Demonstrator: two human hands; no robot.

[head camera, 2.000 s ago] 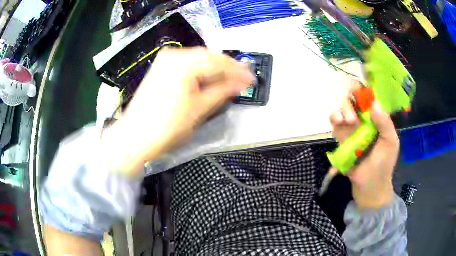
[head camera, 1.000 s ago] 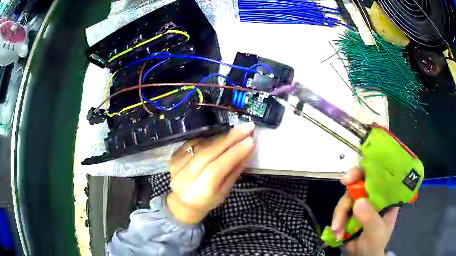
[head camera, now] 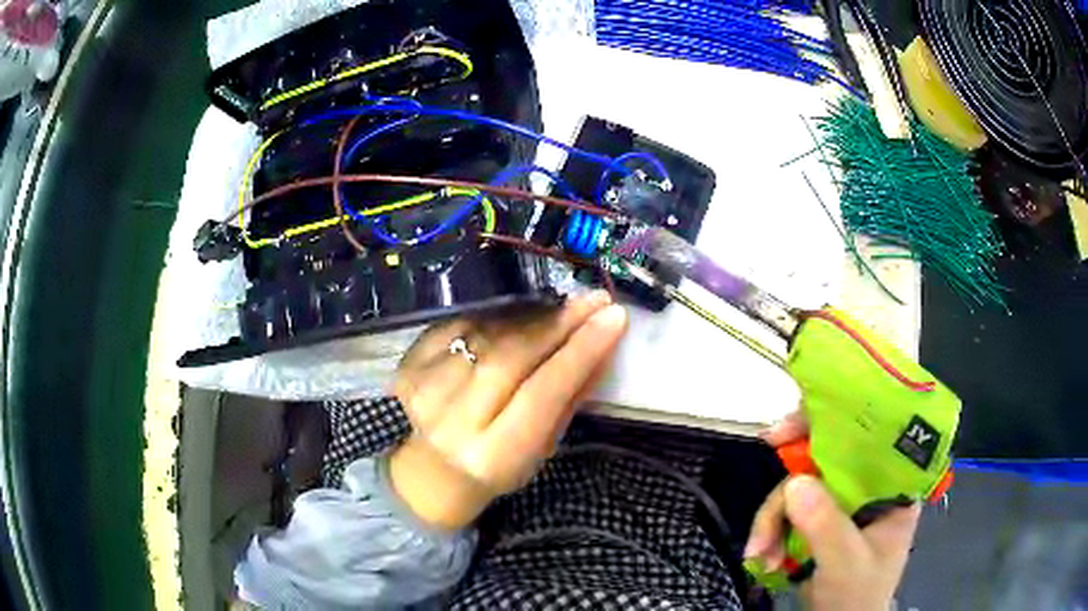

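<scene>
The large black main housing (head camera: 394,281) lies open on the left, with yellow, blue and brown wires across it. The small black end housing (head camera: 686,179) sits right of it and holds a green circuit board (head camera: 623,247) and a blue component (head camera: 585,232). My right hand (head camera: 835,537) grips the lime-green soldering gun (head camera: 877,406), fingers at the orange-red trigger. Its barrel tip is at the board. My left hand (head camera: 501,394) has its fingertips together at the small housing's near edge, beside a brown wire (head camera: 531,246). Whether they pinch the wire cannot be told.
Cut blue wires (head camera: 716,34) lie at the far edge of the white board (head camera: 704,358). Cut green wires (head camera: 925,197) lie at the right, near a yellow sponge (head camera: 940,98) and a black spiral (head camera: 1014,48). A dark green conveyor belt (head camera: 113,239) runs along the left.
Since two seconds ago, my left hand has moved to the small housing's near edge and the gun barrel has come down to the board. Since one second ago, the tip has shifted slightly nearer to me.
</scene>
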